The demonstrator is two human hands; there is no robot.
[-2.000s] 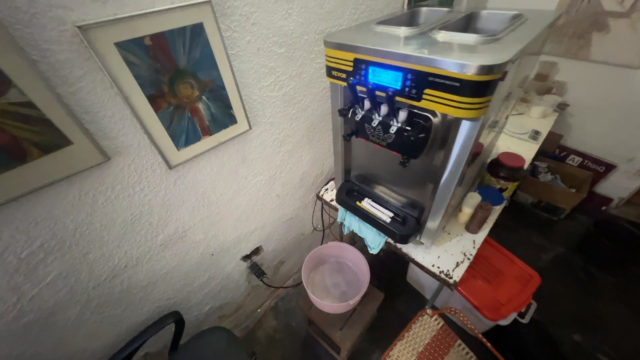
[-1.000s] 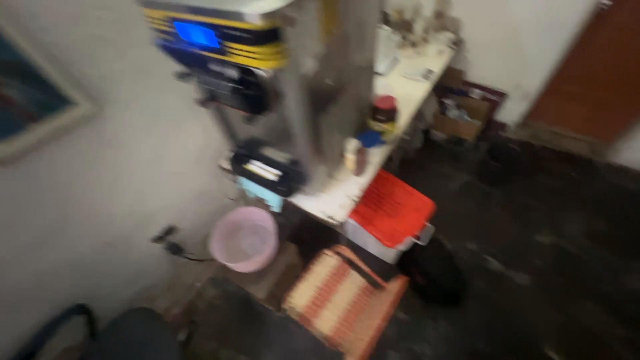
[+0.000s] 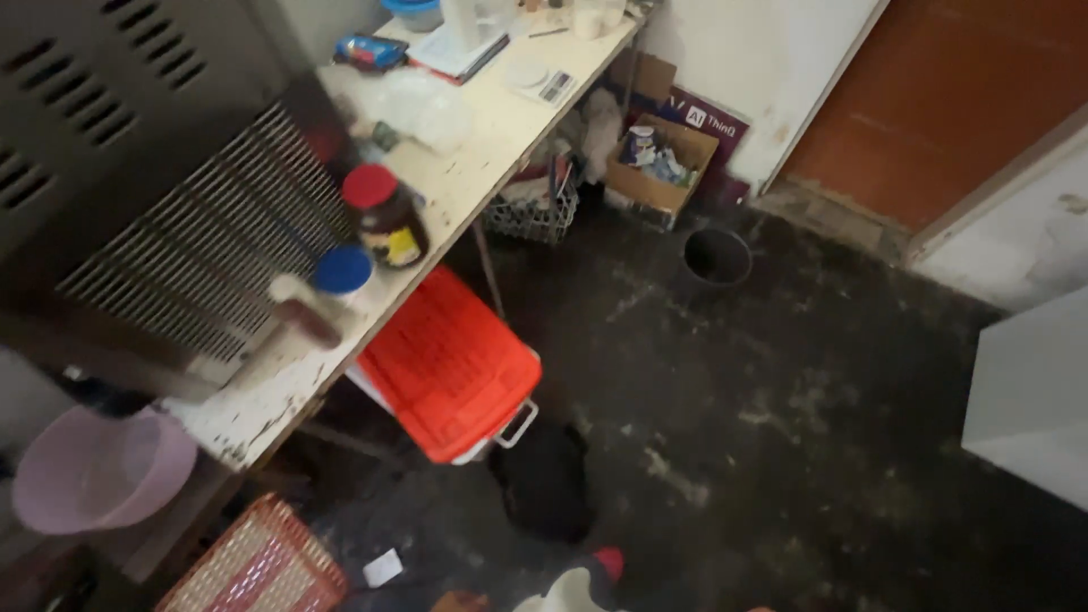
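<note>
Neither my left hand nor my right hand can be made out in the head view; small skin-toned patches at the bottom edge are too cut off to identify. The slatted metal side of the soft-serve machine [image 3: 229,229] fills the upper left, on a worn white table [image 3: 476,161]. Beside it stand a dark jar with a red lid [image 3: 387,217], a tub with a blue lid [image 3: 343,270] and a brown-filled bottle [image 3: 308,323]. Farther along the table lie clear plastic bags [image 3: 421,106] and a small white kitchen scale [image 3: 541,82].
Under the table sits a container with a red lid [image 3: 450,365], near a black bag [image 3: 544,484]. A pink basin [image 3: 102,472] and a woven seat [image 3: 255,565] are lower left. A black bucket [image 3: 716,257], an open cardboard box [image 3: 663,161] and a white cabinet-like block [image 3: 1033,399] stand on the floor.
The view has swung far to the right and down, from the machine's front to its side and the floor. No object has plainly been moved.
</note>
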